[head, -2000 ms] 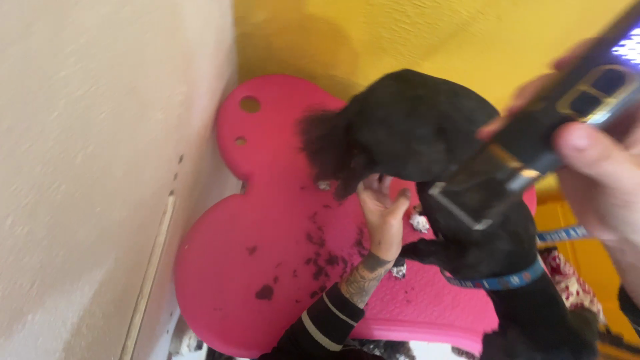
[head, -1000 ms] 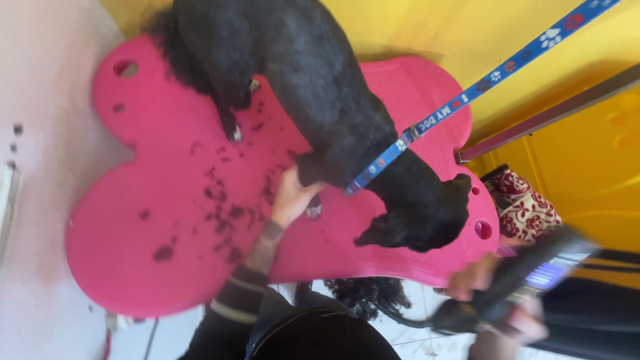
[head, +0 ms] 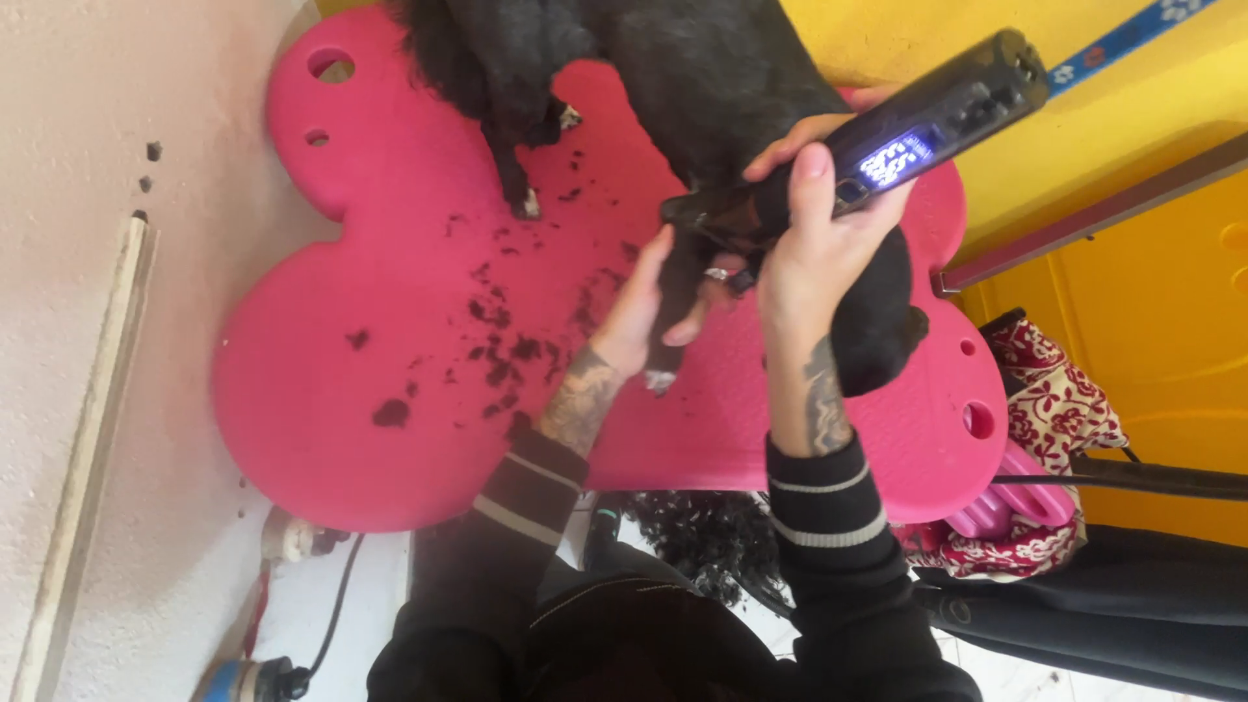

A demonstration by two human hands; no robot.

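A black dog stands on a pink grooming table top, its head low at the right. My left hand is closed around one of its front legs, just above a paw with whitish toes. In my right hand is a black cordless hair clipper with a lit display, its blade end against the upper part of that leg. Tufts of cut black hair lie scattered on the table top. The right hand's far fingers are partly hidden by the clipper.
A pale wall borders the left side. At the right are a metal bar, a blue leash and a red-patterned cloth. A pile of black hair lies below the table edge; a cable hangs at lower left.
The clipper, held low at the right of the table one second ago, is now up against the dog's front leg. The dog's head, raised over the table's left two seconds ago, is at the right.
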